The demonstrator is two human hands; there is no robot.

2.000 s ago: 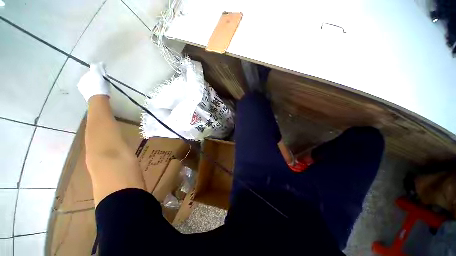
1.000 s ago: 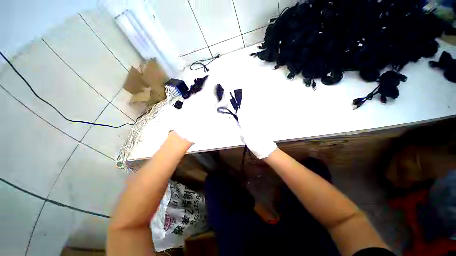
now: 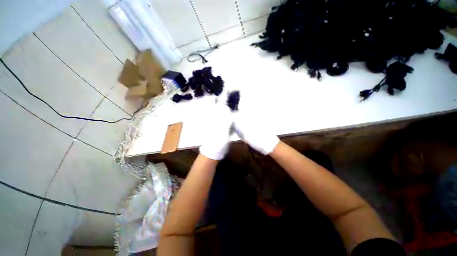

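My left hand point(image 3: 216, 139) and my right hand point(image 3: 259, 140), both in white gloves, meet over the front edge of the white bench. They close on a black cable point(image 3: 233, 100), whose dark end sticks up beyond my fingertips. The gloves are blurred and blend with the white top, so single fingers are hard to see. A dark strand shows between the hands. A cluster of small black bundles point(image 3: 205, 81) lies behind them to the left.
A large black cable heap point(image 3: 346, 35) covers the back right of the bench point(image 3: 320, 107). A gold-tan smartphone point(image 3: 172, 137) lies at the front left edge. An open carton point(image 3: 143, 77) and pale strands point(image 3: 129, 140) are at left. A woven sack point(image 3: 145, 212) hangs below.
My view has turned from the floor to the bench. My left hand has moved right from the bench's left part to meet my right hand at the cable. The smartphone is uncovered.
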